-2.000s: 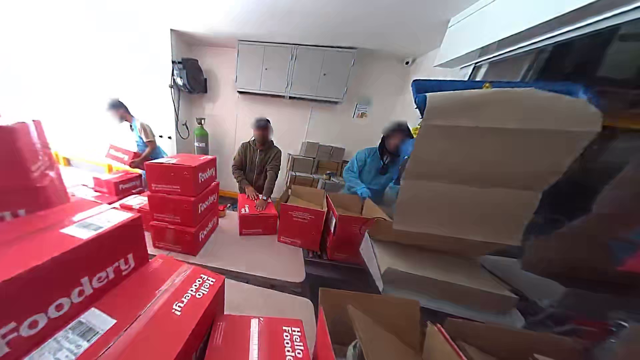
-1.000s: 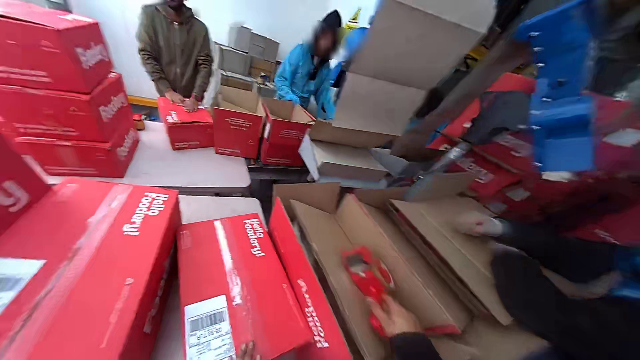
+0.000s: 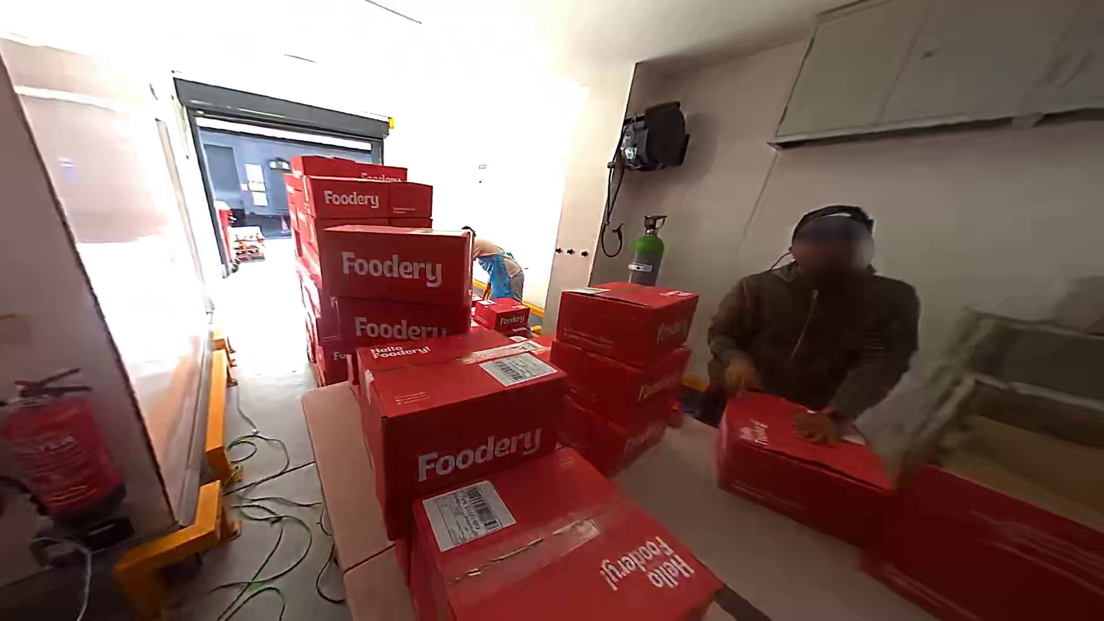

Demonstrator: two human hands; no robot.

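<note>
Neither my left hand nor my right hand shows in the head view now. Nearest to me at the bottom is a taped red cardboard box (image 3: pixel 552 552) with a white label. Just behind it, another labelled red box (image 3: pixel 466 414) stands on the table. To its right rises a stack of red boxes (image 3: pixel 623 323). Across the table, a person in a dark jacket (image 3: pixel 811 319) rests both hands on a red box (image 3: pixel 802 448). An open red carton (image 3: pixel 992 535), blurred, fills the lower right.
Tall stacks of red boxes (image 3: pixel 366 198) stand behind, near an open roller door (image 3: pixel 285 121). Cables (image 3: pixel 276 509) lie on the floor by yellow guard rails (image 3: pixel 181 543). A fire extinguisher (image 3: pixel 60 448) is at the left. Another person (image 3: pixel 500 263) bends over farther back.
The view has swung left. A second ago a hand held a red tape dispenser over an open carton, and fingertips showed at a red box's lower edge; neither is in sight now.
</note>
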